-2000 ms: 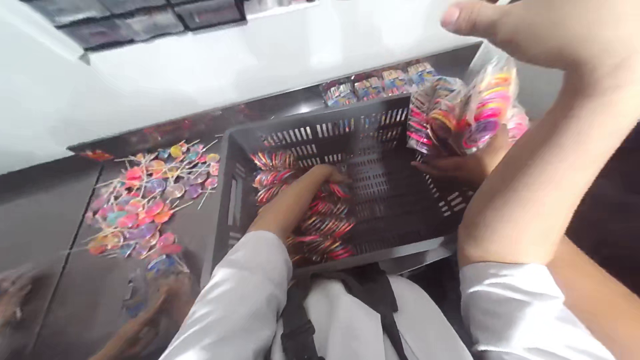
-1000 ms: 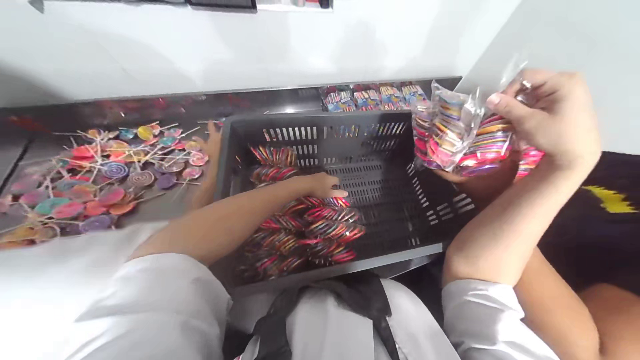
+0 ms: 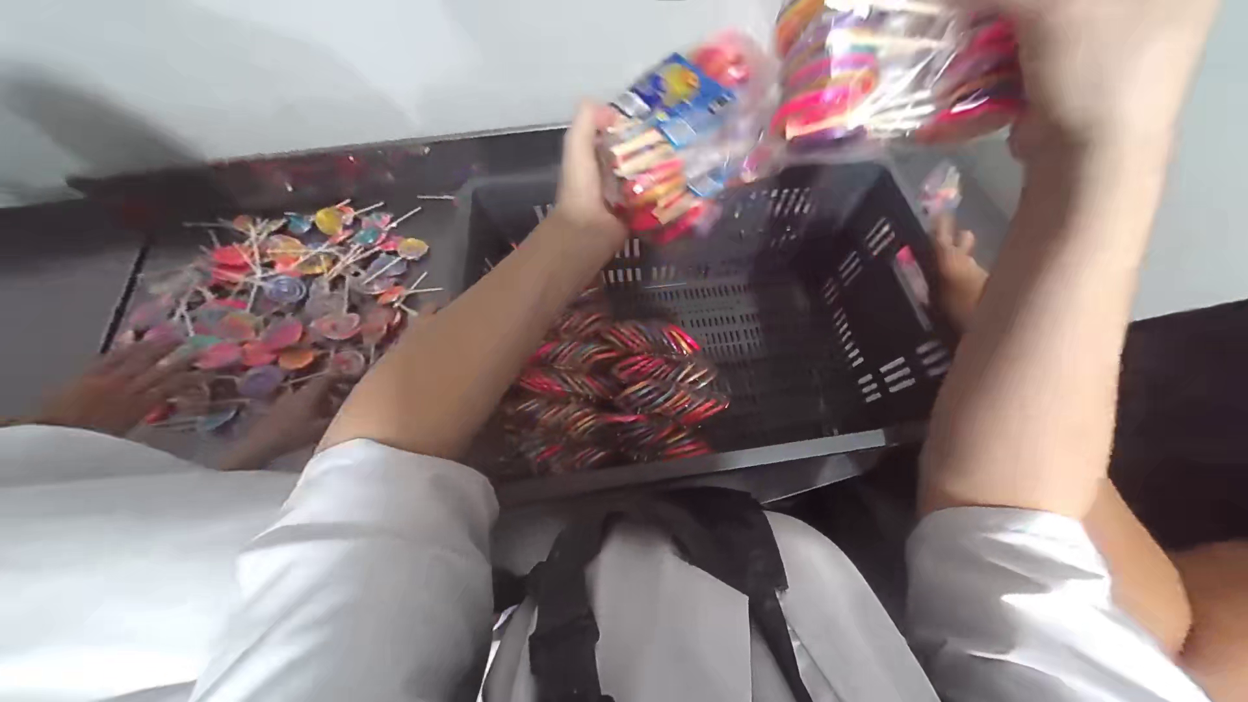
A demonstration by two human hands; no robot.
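My left hand (image 3: 590,175) is raised over the far wall of a black plastic crate (image 3: 809,448), shut on a clear bag of lollipops (image 3: 673,136) with a blue printed label. At the upper right, blurred, my right hand (image 3: 1082,78) grips another clear bag of lollipops (image 3: 877,73), white sticks showing. The two bags are side by side and seem to touch. Inside the crate, stacked packs of striped lollipops (image 3: 624,380) fill the left part, below my left forearm.
Loose lollipops (image 3: 283,302) are spread over the dark counter (image 3: 58,292) left of the crate. A co-worker's hands (image 3: 127,390) are among them. At the crate's right wall, another person's hand (image 3: 960,268) is beside a small clear wrapper (image 3: 941,190). A pale wall stands behind.
My left hand has risen from the packs in the crate and now holds a labelled bag. My right hand and its bag are higher in view. A co-worker's hands have come onto the loose lollipops.
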